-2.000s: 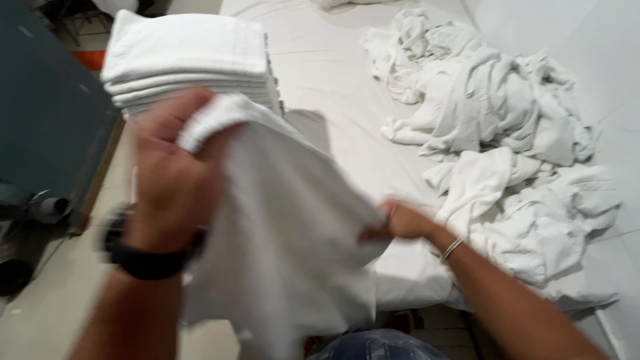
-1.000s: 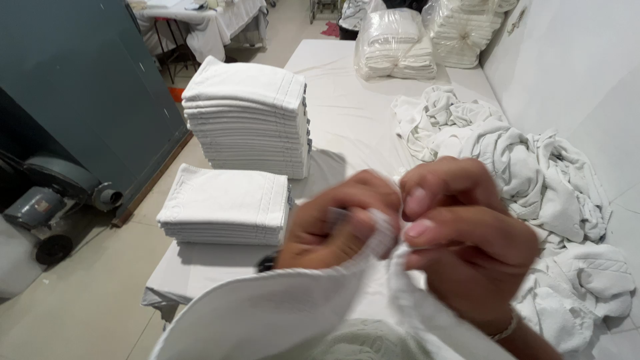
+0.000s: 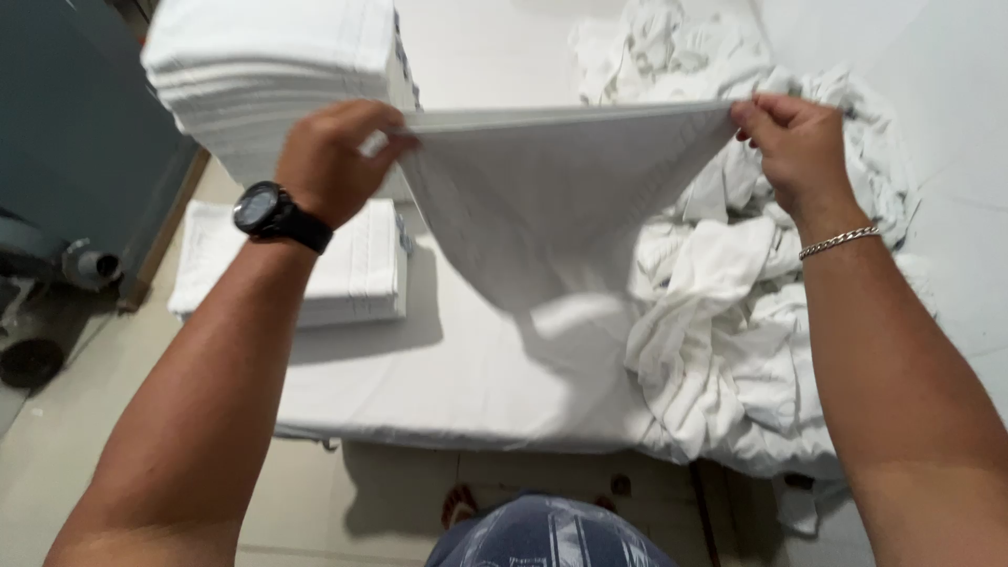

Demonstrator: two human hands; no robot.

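A white cloth (image 3: 543,181) hangs in the air over the table, its top edge stretched taut between both hands. My left hand (image 3: 342,157), with a black watch at the wrist, pinches one upper corner. The opposite corner is between the fingers and thumb of my right hand (image 3: 795,150), which has a chain bracelet at the wrist. Behind my left hand rises a tall stack of folded white cloths (image 3: 272,47). A lower folded stack (image 3: 354,268) lies nearer, partly hidden by my left wrist. Crumpled white cloths (image 3: 709,339) are heaped below and beyond my right hand.
A white sheet covers the table (image 3: 441,394), whose front edge runs just before my body. At the left stand a dark grey-green panel (image 3: 71,118) and a machine part with a round pipe opening (image 3: 94,264) over the tiled floor. A pale surface borders the heap at right.
One second ago my hands were close together on the bunched cloth; now they are wide apart with its edge stretched between them. The view has tipped downward.
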